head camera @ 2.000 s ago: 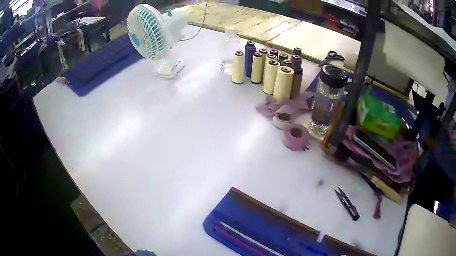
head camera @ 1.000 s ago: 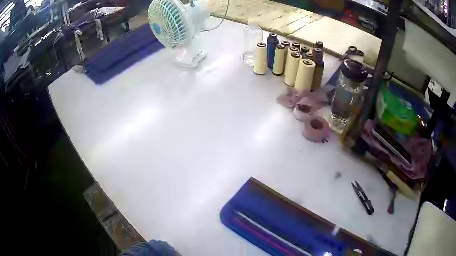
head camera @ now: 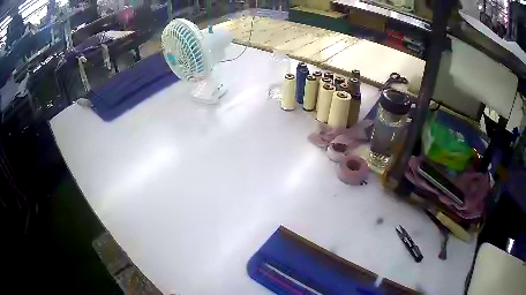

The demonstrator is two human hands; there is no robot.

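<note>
A shiny blue sewing template point(head camera: 314, 265) lies on the white worktable at the bottom of the view, cut off by the lower edge. It has a brown strip along its far edge with a small notch, and white and pink lines along its slots. Black thread snips point(head camera: 409, 244) lie with blades apart to the right of it. Neither of my hands is in the picture.
The white table point(head camera: 173, 190) bears thread cones point(head camera: 340, 109), pinkish tape rolls point(head camera: 352, 169), a water bottle point(head camera: 389, 129) and a fan point(head camera: 186, 50). A dark blue fabric stack point(head camera: 135, 87) lies far left. A dark-framed rack and a cream machine bed point(head camera: 497, 273) are at right.
The view has shifted between frames, so the table items sit lower than a second ago. The blue-grey shape at the bottom left edge is out of view. No table item has visibly moved.
</note>
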